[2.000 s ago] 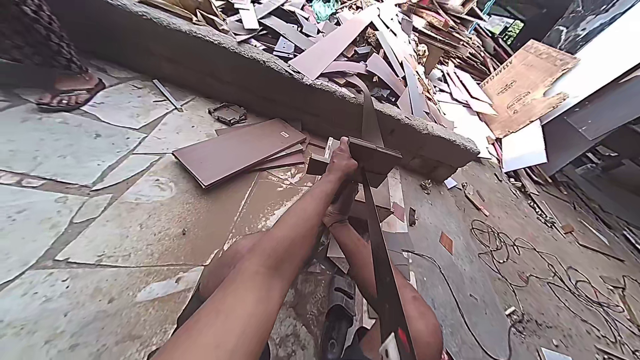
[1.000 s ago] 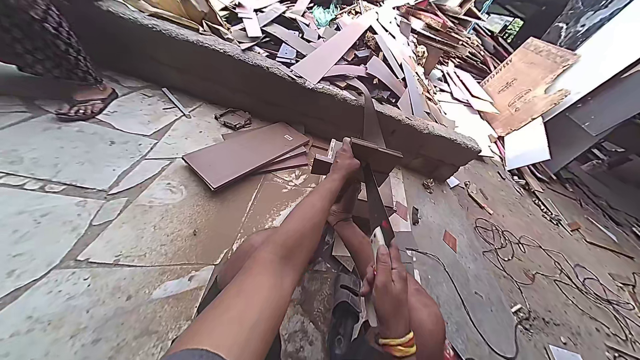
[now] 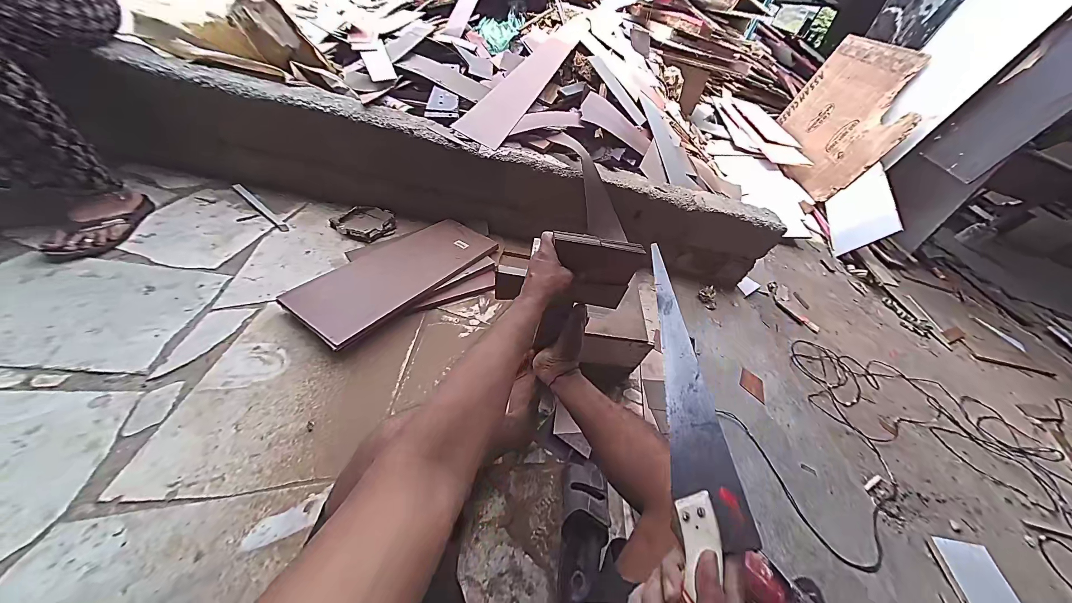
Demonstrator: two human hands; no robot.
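Note:
My left hand (image 3: 548, 272) grips the left edge of some dark boards (image 3: 599, 258), held above a brown box-like piece (image 3: 615, 331). What looks like my bare foot (image 3: 563, 347), with a thin cord round its ankle, is below them. At the bottom edge my right hand (image 3: 695, 578), partly cut off, holds the pale handle of a handsaw (image 3: 703, 427). The saw's blade points up and away, its tip just right of the boards. A curved dark strip (image 3: 595, 193) rises behind the boards. Brown panels (image 3: 389, 280) lie stacked to the left.
A low concrete wall (image 3: 335, 159) crosses ahead, with heaped laminate and wood offcuts (image 3: 519, 92) behind it. Another person's sandalled foot (image 3: 100, 226) is at the left. Tangled cable (image 3: 904, 402) lies at right. A dark power tool (image 3: 584, 528) lies near my legs.
My right hand has drawn the saw back toward me from its forward position a second ago. The blade crossed the boards before and now stands to their right. My left hand keeps its grip.

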